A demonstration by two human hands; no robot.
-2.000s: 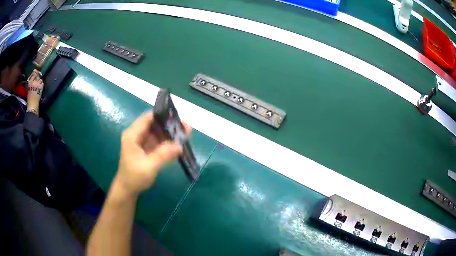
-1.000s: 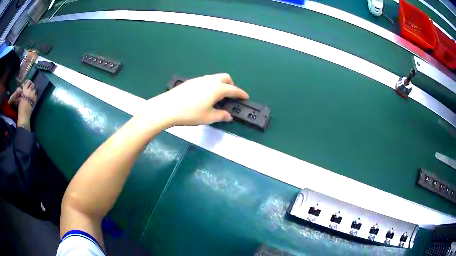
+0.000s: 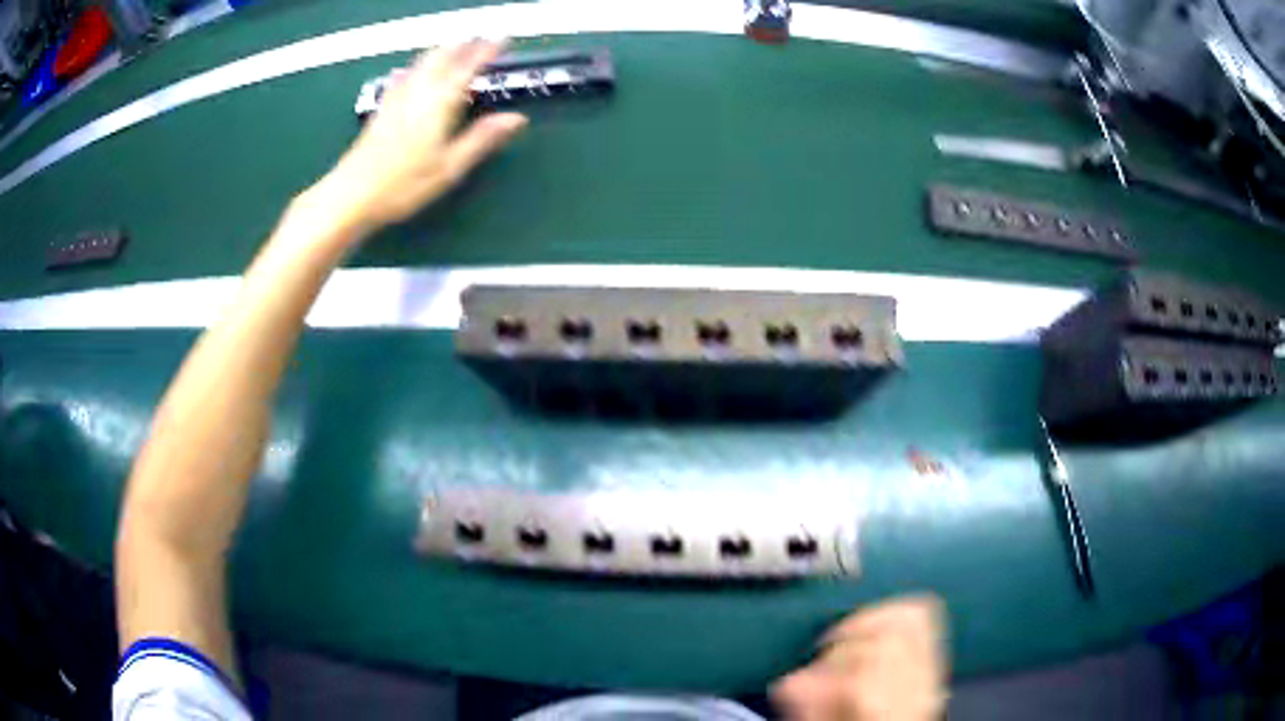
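A six-opening strip housing (image 3: 631, 545) lies singly on the green worktop in front of me. A tall dark stack of housings (image 3: 679, 364) stands just beyond it. My left hand (image 3: 430, 127) reaches over the belt at the upper left, thumb and fingers apart, with nothing seen gripped. A strip part (image 3: 564, 79) lies on the belt beside and partly under this hand, its left part mostly hidden. My right hand (image 3: 874, 662) is blurred and cut off at the bottom edge, right of the single housing; its fingers look curled, but what they hold cannot be seen.
Two short housing stacks (image 3: 1198, 352) stand at the right, with a thin pen-like tool (image 3: 1068, 510) before them. Tiny reddish bits (image 3: 926, 462) lie nearby. A dotted strip (image 3: 1032, 223) and a small strip (image 3: 86, 249) lie on the belt. Metal guide arms (image 3: 1003, 149) are at upper right.
The view has swung right, bringing the single housing, the right stacks and my right hand into view. My left hand has opened off the dark strip piece it gripped on the belt.
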